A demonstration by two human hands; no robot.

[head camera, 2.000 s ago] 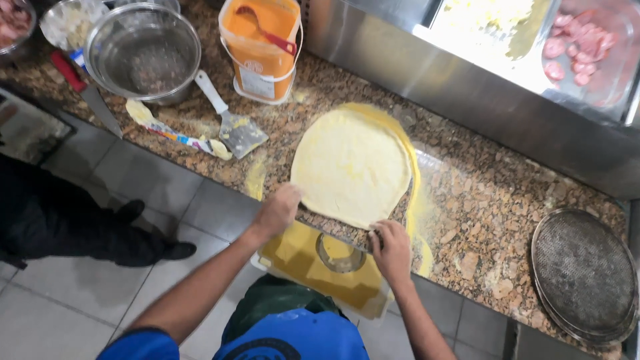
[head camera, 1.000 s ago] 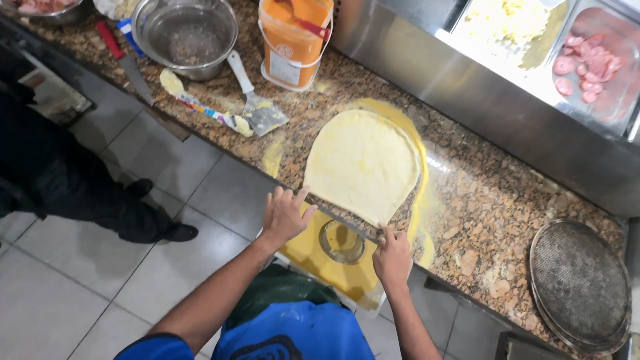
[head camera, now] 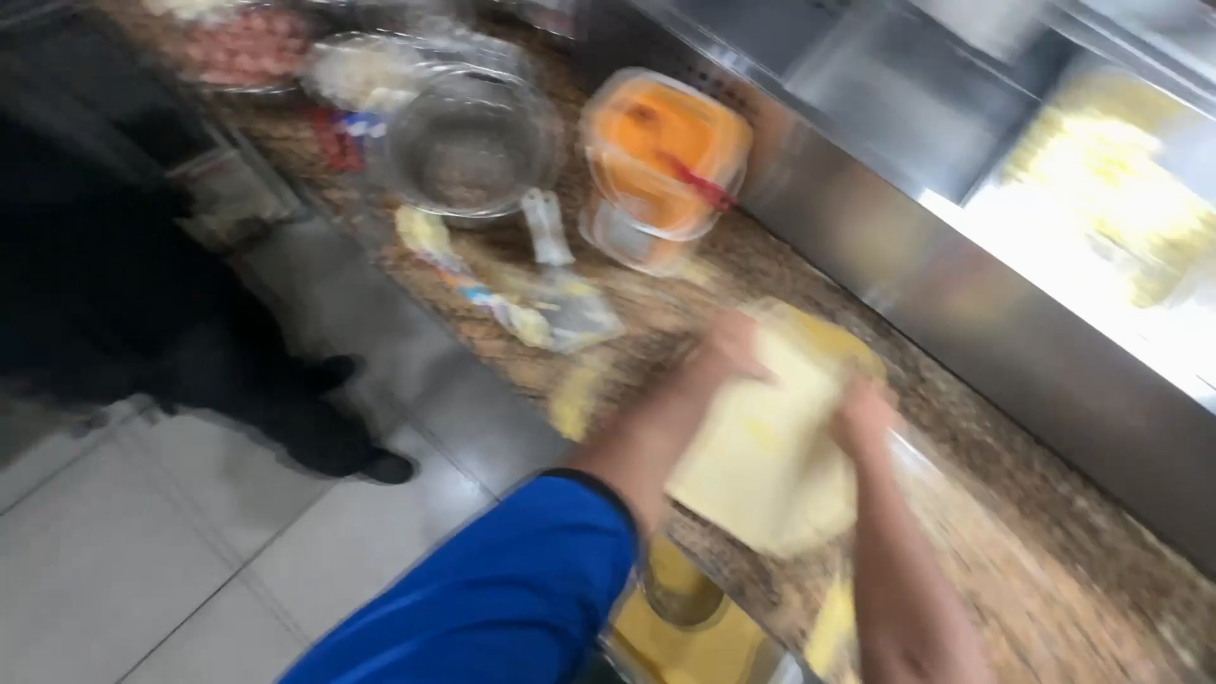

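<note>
A flat sheet of pale dough point(head camera: 760, 446) lies on the granite counter, with yellow flour or meal around its far edge. My left hand point(head camera: 736, 347) is at the dough's far left edge, and my right hand point(head camera: 864, 413) is at its far right edge. Both hands are blurred, and whether the fingers grip the dough cannot be told. Under the counter's front edge, a tray of yellow flour or meal point(head camera: 698, 636) holds a round ring-like object point(head camera: 682, 594).
Left of the dough are a metal spatula point(head camera: 575, 309), a steel bowl point(head camera: 470, 142) and a tub of orange contents point(head camera: 665, 142). A steel food-pan unit point(head camera: 912, 247) runs along the counter's back. A person in dark clothes point(head camera: 190, 313) stands at the left.
Both hands have moved from the dough's near edge to its far side. The view has shifted strongly and is blurred.
</note>
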